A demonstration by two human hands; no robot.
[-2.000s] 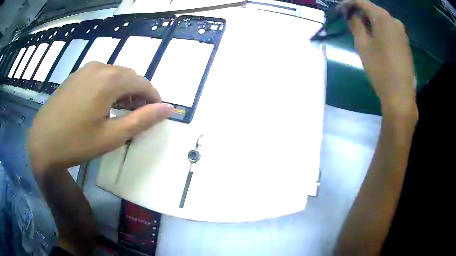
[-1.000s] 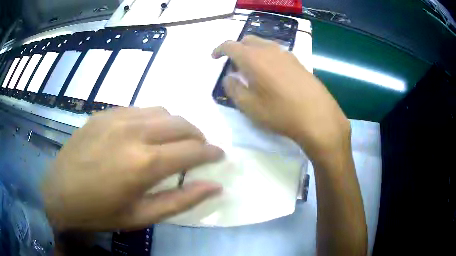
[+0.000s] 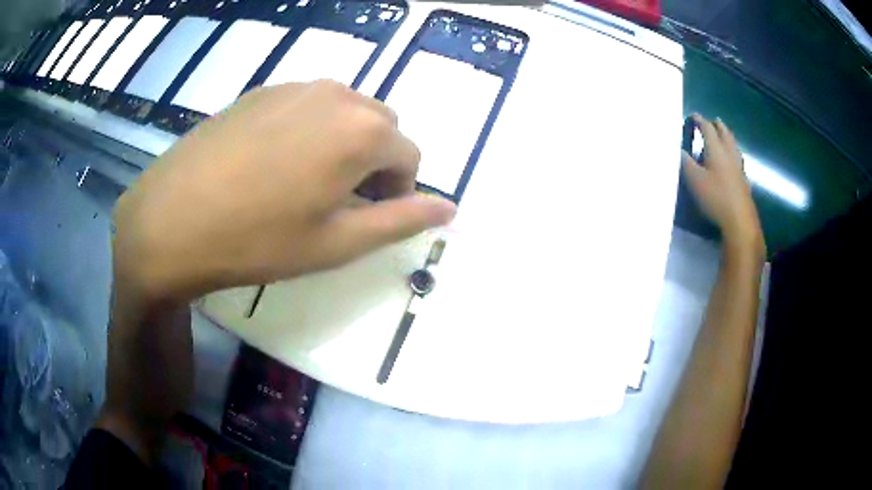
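A black phone middle frame (image 3: 490,105) with a large window showing white lies at the right end of the row on the white belt, slightly tilted and a small gap from its neighbour (image 3: 390,24). My left hand (image 3: 277,191) is over its lower end, thumb and curled fingers at the lower edge; the fingertips are partly hidden. My right hand (image 3: 722,182) is at the far right over the green conveyor, small in view, with its fingers around the edge of a dark frame (image 3: 687,144), mostly hidden.
A cream guide plate (image 3: 535,325) with slot screws (image 3: 421,281) lies in front of the row. A dark phone with red-tinted screen (image 3: 268,402) is below it. A red tray (image 3: 626,10) is at the top. The green conveyor (image 3: 774,124) runs at right; clear plastic (image 3: 38,335) lies at left.
The frame my right hand held over the belt now lies beside the row, and my left hand has moved onto its lower end. My right hand has moved right to the green conveyor.
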